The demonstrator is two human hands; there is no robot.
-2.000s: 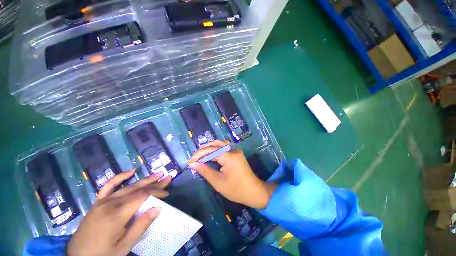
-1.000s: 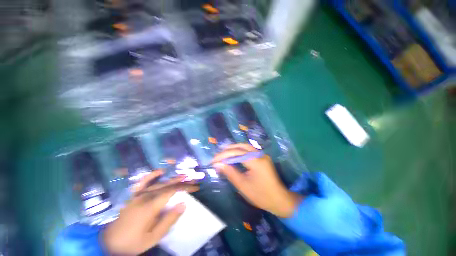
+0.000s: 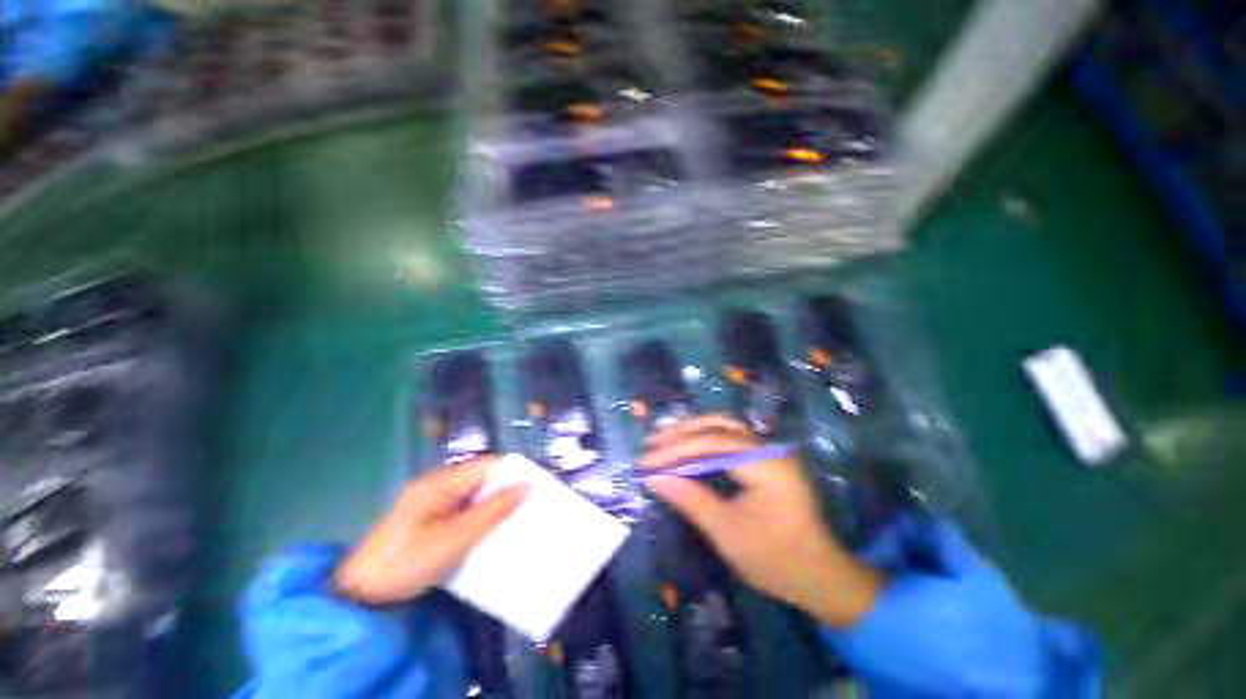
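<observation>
The frame is blurred. My left hand [image 3: 426, 535] holds a white square label sheet [image 3: 537, 549] between thumb and fingers over the front part of the blister tray. My right hand [image 3: 745, 498] holds a slim purple tool [image 3: 731, 462] like a pen, its tip near the sheet's upper right corner. The clear blister tray [image 3: 943, 434] holds black handheld devices [image 3: 554, 389] with orange side keys in two rows. The hands and sheet hide parts of the middle and front devices. Any sticker on the tool tip is too blurred to tell.
Stacked blister trays [image 3: 588, 260] with devices stand behind the working tray. More trays with devices [image 3: 82, 410] lie at left. A narrow white card or box [image 3: 1075, 404] lies at right. A white post [image 3: 991, 109] rises behind. A person's blue sleeve [image 3: 89, 34] shows at upper left.
The view has swung left, so the tray and hands appear further right. My left hand has drawn back from the devices with its sheet. The tool tip now lies nearer the sheet.
</observation>
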